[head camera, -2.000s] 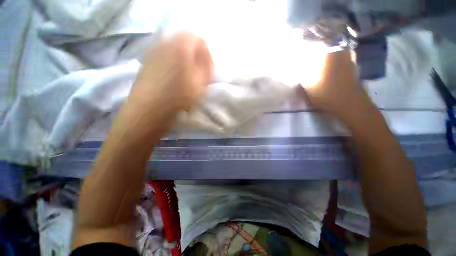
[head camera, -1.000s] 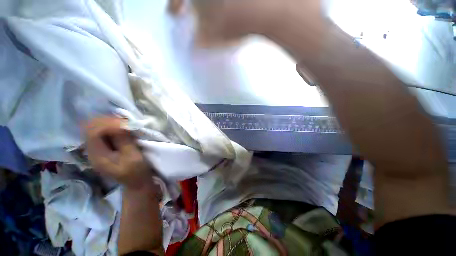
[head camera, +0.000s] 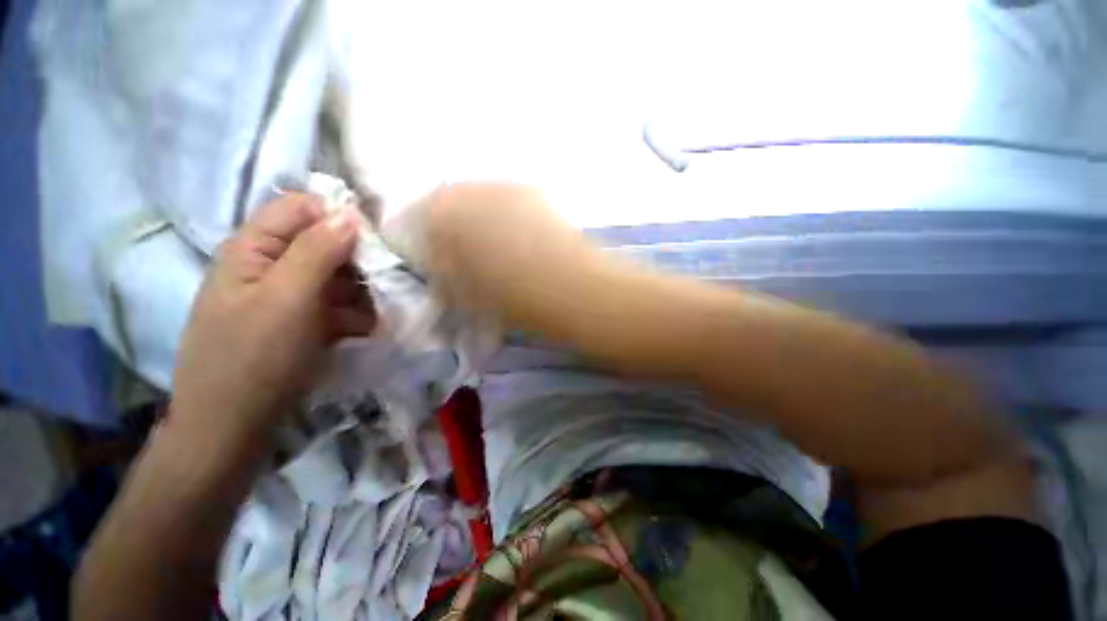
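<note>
My left hand (head camera: 285, 273) is at the left, its thumb and forefinger pinching the edge of a white garment piece (head camera: 401, 297) with small gathered or frayed bits. My right hand (head camera: 467, 237) is blurred and reaches across from the right, close to the same cloth; its fingers are hidden or smeared, so its grip cannot be told. More white cloth (head camera: 182, 109) lies on the machine table (head camera: 826, 182) at the upper left, beyond my left hand.
The blue-grey front strip (head camera: 777, 261) runs along the table edge. A dark curved line (head camera: 850, 143) crosses the glaring table top. Below the table are a red basket rim (head camera: 463, 449), heaped white pieces (head camera: 346, 522) at left, and a patterned apron (head camera: 643, 546).
My right hand has come down and left toward my left hand. My left hand has risen and now pinches a cloth edge. The view has shifted, and the long cream strip no longer shows clearly.
</note>
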